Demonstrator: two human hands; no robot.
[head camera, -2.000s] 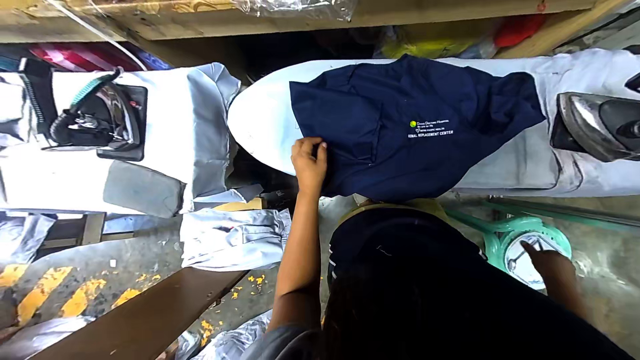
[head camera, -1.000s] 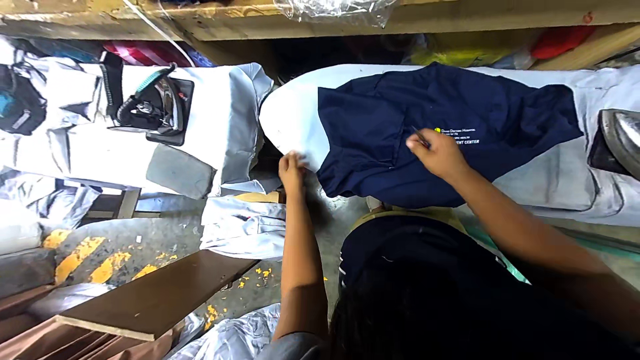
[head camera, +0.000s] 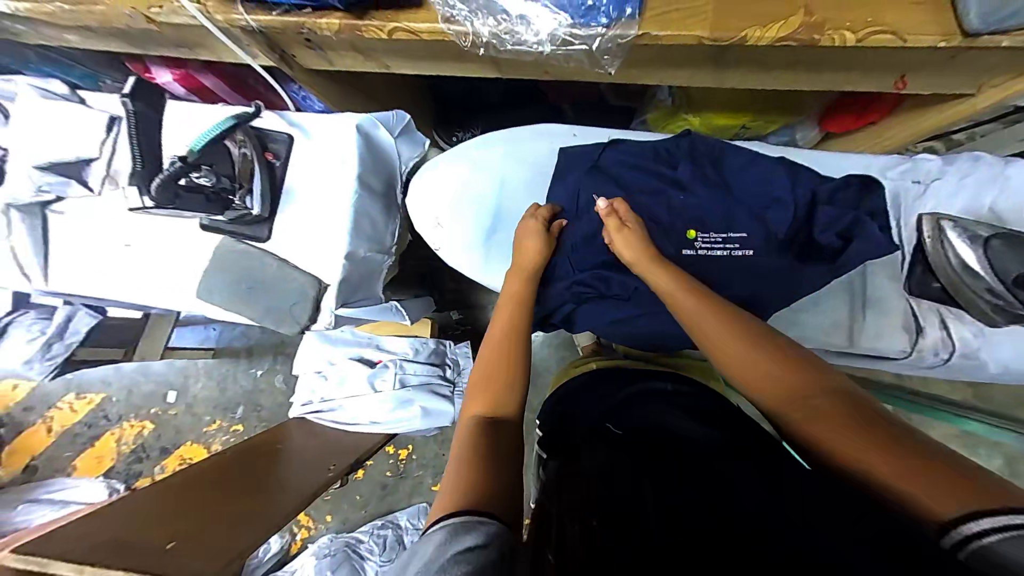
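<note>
A dark navy garment (head camera: 720, 192) with a small printed logo and lettering lies spread on a white-covered ironing board (head camera: 472, 192). At the garment's left part, my left hand (head camera: 538, 236) rests with curled fingers on or just above the cloth edge; whether it pinches the fabric I cannot tell. Just right of it, my right hand (head camera: 626, 232) holds a small thin object (head camera: 597, 198) between thumb and fingertip, over the cloth; its kind is too small to tell. A clothes iron (head camera: 972, 264) stands on a dark rest at the board's right.
Another iron (head camera: 216, 172) rests on a second covered board (head camera: 320, 208) at left, near a grey pad (head camera: 260, 284). Folded pale cloth (head camera: 376, 380) lies on a brown bench (head camera: 200, 496). A wooden shelf (head camera: 720, 64) with plastic wrapping (head camera: 544, 28) runs along the far side.
My right hand, low at right near a green stool two seconds ago, has come over the garment and moved close to my left hand. My left hand has moved from the board's near edge onto the garment.
</note>
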